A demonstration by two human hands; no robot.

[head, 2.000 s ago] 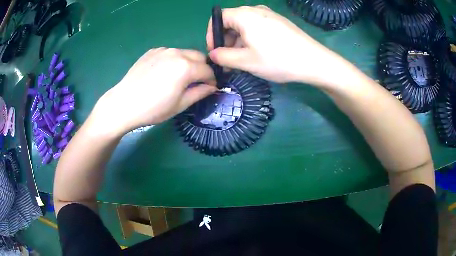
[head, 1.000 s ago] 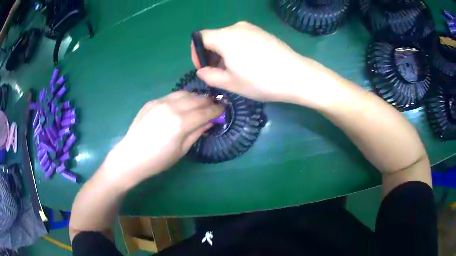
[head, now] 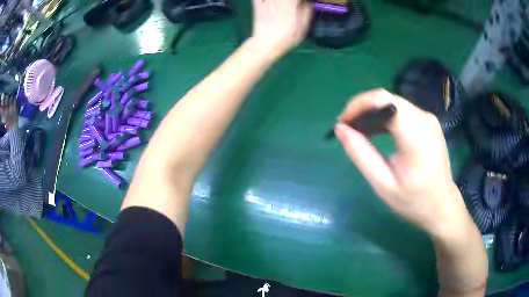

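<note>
My left hand (head: 282,20) reaches to the top edge, which cuts off its fingers. It is beside a black ribbed fan housing (head: 339,28) with a purple battery (head: 330,7) in it. Whether the hand grips the housing cannot be told. My right hand (head: 406,156) is raised over the bench at right, its fingers curled round a slim dark tool (head: 374,119) with its narrow tip pointing left.
A loose pile of purple batteries (head: 119,119) lies at left on the green bench (head: 261,151). More ribbed housings (head: 487,191) are grouped at right, near a grey upright (head: 493,43). A pink fan (head: 40,81) and part of a person in striped cloth (head: 20,168) are at far left.
The view has shifted. My left hand has left the central work spot and moved far forward; a housing with a battery is now beside it. My right hand has moved right with the tool.
</note>
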